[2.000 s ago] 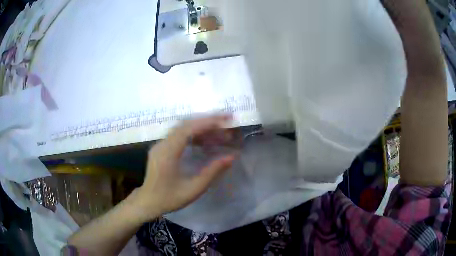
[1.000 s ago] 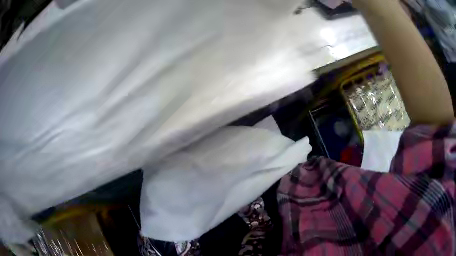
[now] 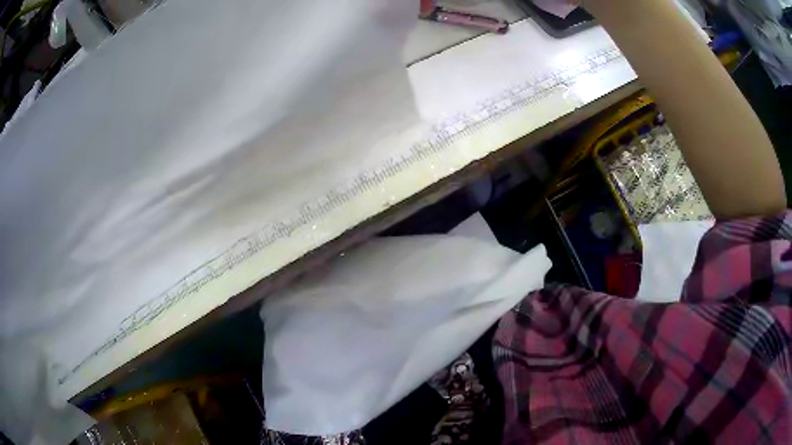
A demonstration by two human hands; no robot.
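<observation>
A large white fabric piece (image 3: 234,113) lies spread over the left and middle of the white table (image 3: 512,69), its edge just short of the printed measuring scale (image 3: 382,178) on the right. Another white cloth (image 3: 382,330) lies over the lap. A pink-red handled tool, perhaps thread snips (image 3: 467,19), lies at the top beside the fabric. My right forearm reaches up to the top edge, where the hand is cut off. My left hand is not in view.
A dark tray (image 3: 560,19) with a lilac scrap is at the top right. Below the table edge, a yellow-rimmed basket (image 3: 647,174) is at right, with a white piece hanging by it. Another yellow-edged container (image 3: 156,421) is at bottom left.
The view has swung right since the first frame, and the machine plate and my left hand have left it. The fabric has spread leftward over the table and settled, uncovering the scale.
</observation>
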